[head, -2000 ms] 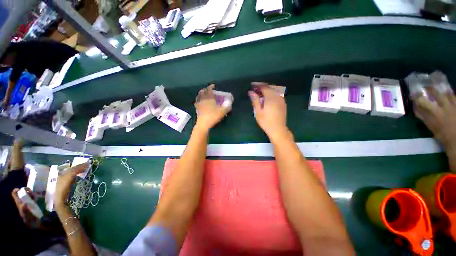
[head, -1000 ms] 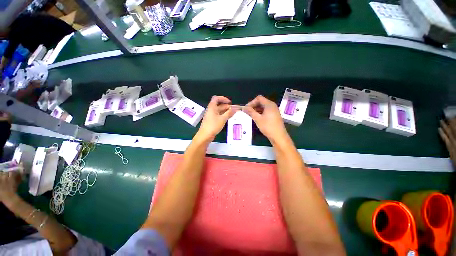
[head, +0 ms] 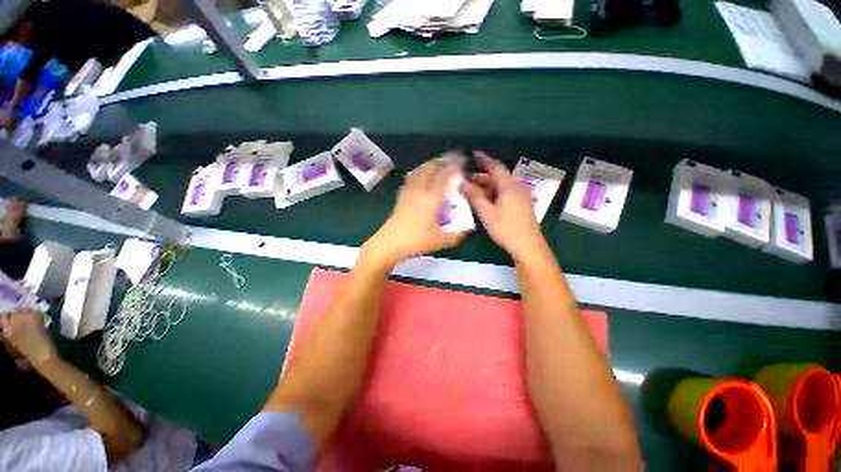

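Note:
My left hand point(head: 426, 207) is around a white retail box point(head: 454, 208) with a purple print, above the green belt in front of me. My right hand point(head: 499, 200) is at the box's right side, fingers bent at its upper edge; whether it grips the box is unclear from the blur. Another printed box point(head: 539, 184) lies just right of my right hand, partly covered by it. A further box point(head: 598, 194) lies flat beside that one.
Printed boxes point(head: 313, 178) lie in a row at left, and several more point(head: 735, 208) at right. A pink mat point(head: 443, 369) lies under my forearms. Orange tape dispensers point(head: 738, 419) stand at right, tangled pale loops point(head: 138, 313) at left. A neighbour's arm point(head: 69, 383) is at far left.
The view has shifted. The box between my hands a second ago now lies to their right, and my left hand has taken hold of another box from the left group.

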